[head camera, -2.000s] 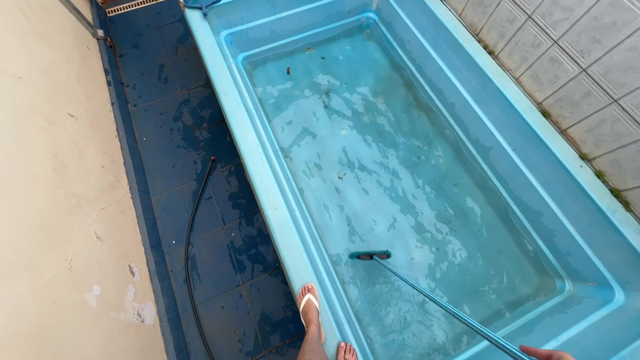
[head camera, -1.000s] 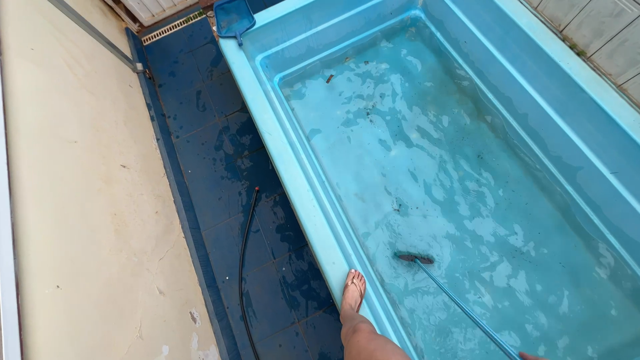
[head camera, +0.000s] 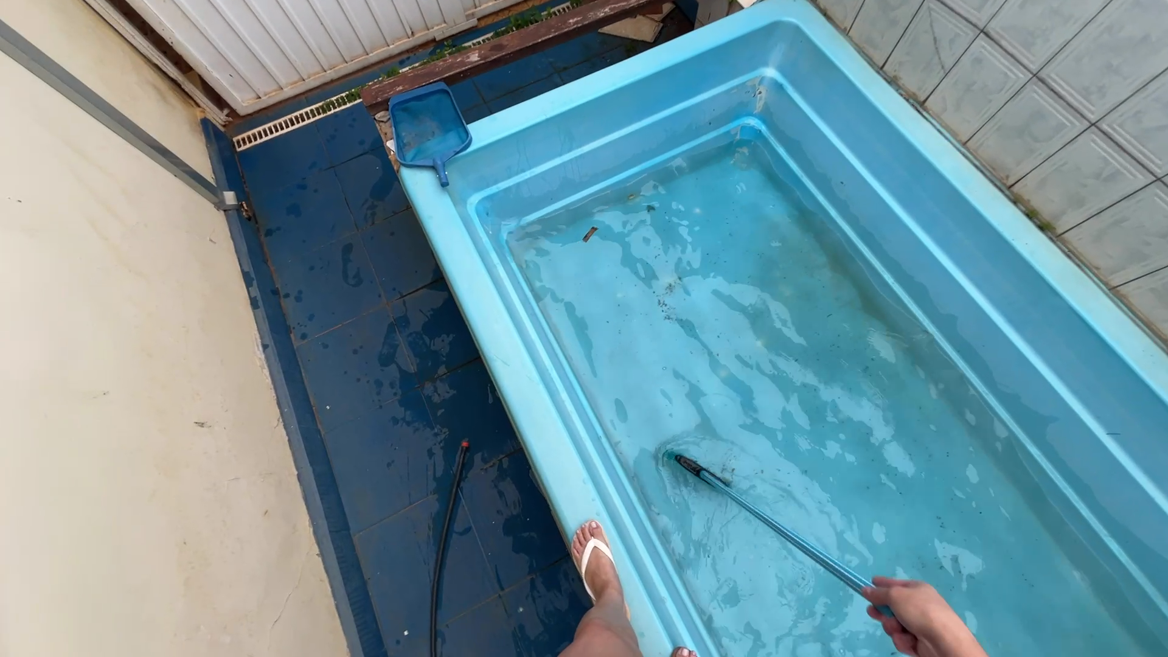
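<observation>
My right hand (head camera: 908, 613), at the lower right, is closed around a long blue pole (head camera: 794, 538). From there the pole slants up and left to a dark brush head (head camera: 691, 465), partly under the shallow water inside a light blue pool (head camera: 497, 319). Ripples ring the brush head near the pool's left inner side. Bits of debris, one of them a brown piece (head camera: 590, 234), lie in the water. My left hand is outside the view.
My foot in a white flip-flop (head camera: 595, 552) stands on the pool's left rim. A blue leaf skimmer (head camera: 429, 128) rests at the far left corner. A black hose (head camera: 447, 538) lies on wet blue tiles (head camera: 342, 365). Walls flank both sides.
The brush head has turned and now sits partly in a ring of ripples. More of my right hand shows. The view has shifted, bringing in the pool's far end and the whole skimmer.
</observation>
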